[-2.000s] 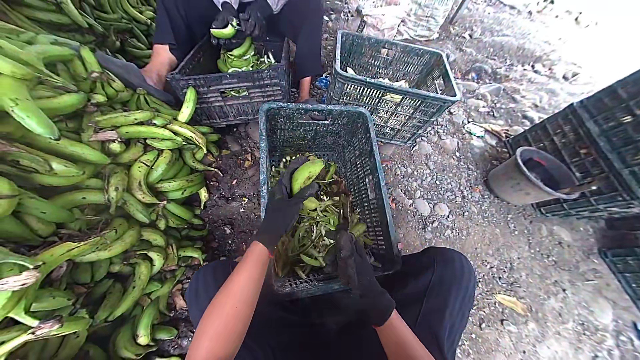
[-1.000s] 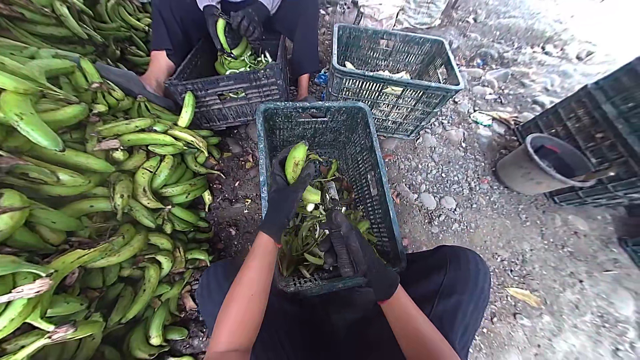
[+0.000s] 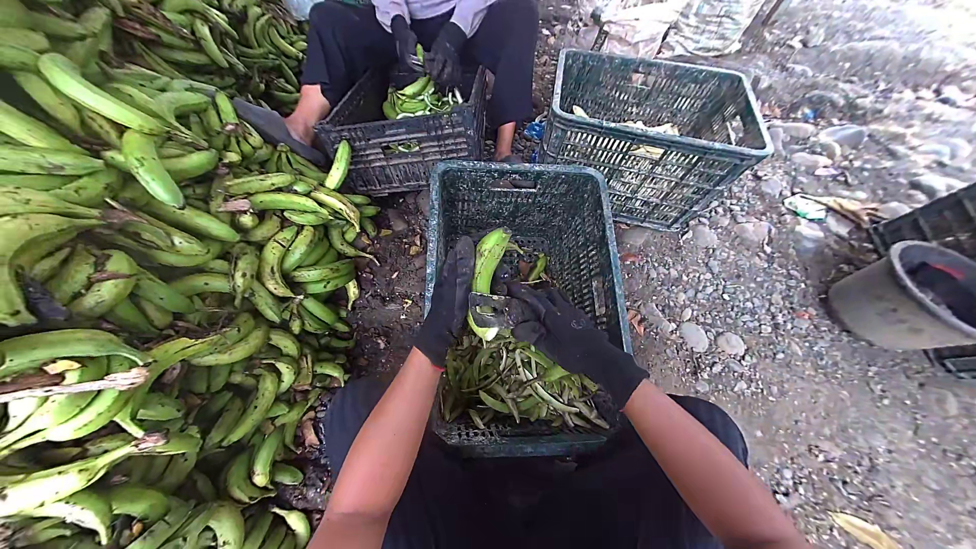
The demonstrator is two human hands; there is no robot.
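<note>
Over a dark green plastic crate (image 3: 526, 183), my left hand (image 3: 450, 305) in a black glove holds a green plantain (image 3: 489, 259) upright along its fingers. My right hand (image 3: 568, 332), gloved too, grips a small flat metal blade (image 3: 488, 311), which lies across the lower part of the plantain. Pale flesh shows just below the blade. Green peel strips (image 3: 526, 389) lie heaped in the crate under both hands. The handle of the blade is hidden by my right fingers.
A big heap of green plantains (image 3: 259, 198) lies at left. Ahead, a person's gloved hands (image 3: 431, 57) work over a black crate (image 3: 404, 145). A green crate (image 3: 656, 152) holding pale pieces stands at front right; a grey bucket (image 3: 877, 305) stands at far right.
My right hand with the blade has moved up from low in the crate to the plantain in my left hand. The other person's plantain has been lowered toward their crate.
</note>
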